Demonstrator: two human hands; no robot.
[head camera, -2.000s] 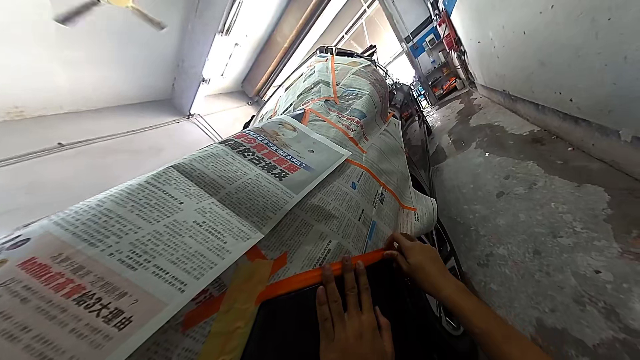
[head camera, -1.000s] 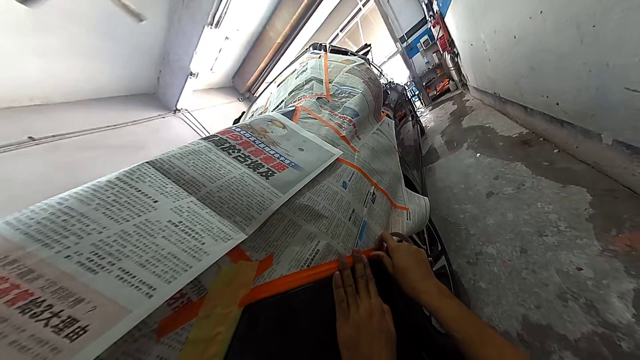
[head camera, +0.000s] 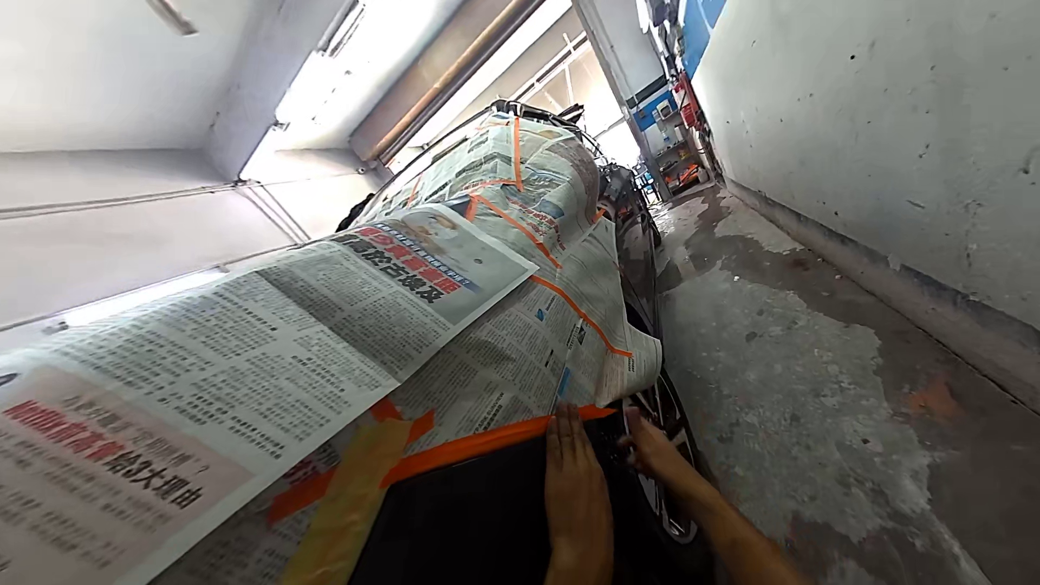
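Note:
My left hand lies flat, fingers together, on the black car body panel, its fingertips on the orange masking tape. That tape runs along the lower edge of the newspaper sheets that cover the car. Just right of it, my right hand is at the panel's corner by the wheel, fingers bent and thumb up; whether it holds anything is hidden. A wide yellowish tape strip crosses orange tape at the left. A large loose-edged newspaper sheet overlaps the others.
The car wheel is below my right forearm. To the right lie a stained concrete floor and a grey wall. Shelves with goods stand at the far end.
My right hand has moved off the tape's end to the right, away from my left hand. My left hand has stayed on the tape edge.

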